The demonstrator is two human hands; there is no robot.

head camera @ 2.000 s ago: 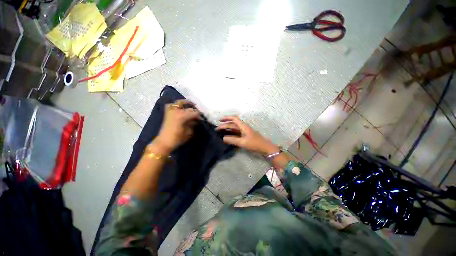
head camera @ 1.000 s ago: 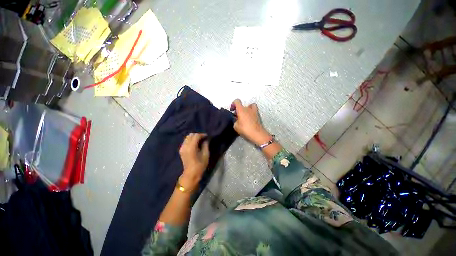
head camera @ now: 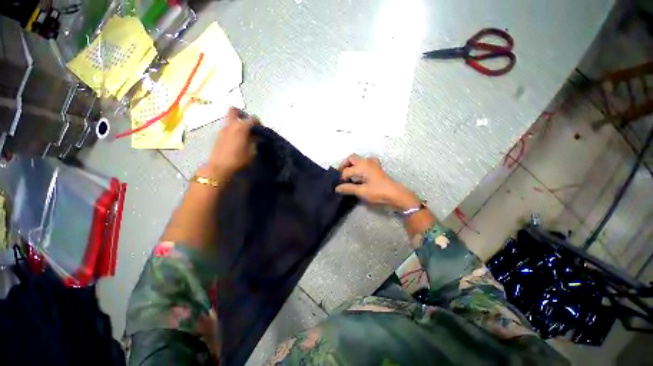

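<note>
Dark trousers lie as a long strip on the pale grey table, running from the middle down past the lower edge of the picture. My left hand grips their far left corner, and my left forearm covers part of the cloth's left side. My right hand holds the right corner of the same end, with fingertips on the cloth edge. The end between my hands looks fairly straight. The fingertips of my left hand are slightly blurred.
Scissors lie far right, a white slip beyond the trousers. Yellow slips, a tape roll and a grey partitioned holder are far left. Red-edged polybags and a dark pile are left. Shiny packs lie on the floor.
My left hand has moved from the middle of the cloth up to its far left corner. My right hand has shifted slightly down and right. The end of the trousers is drawn straighter.
</note>
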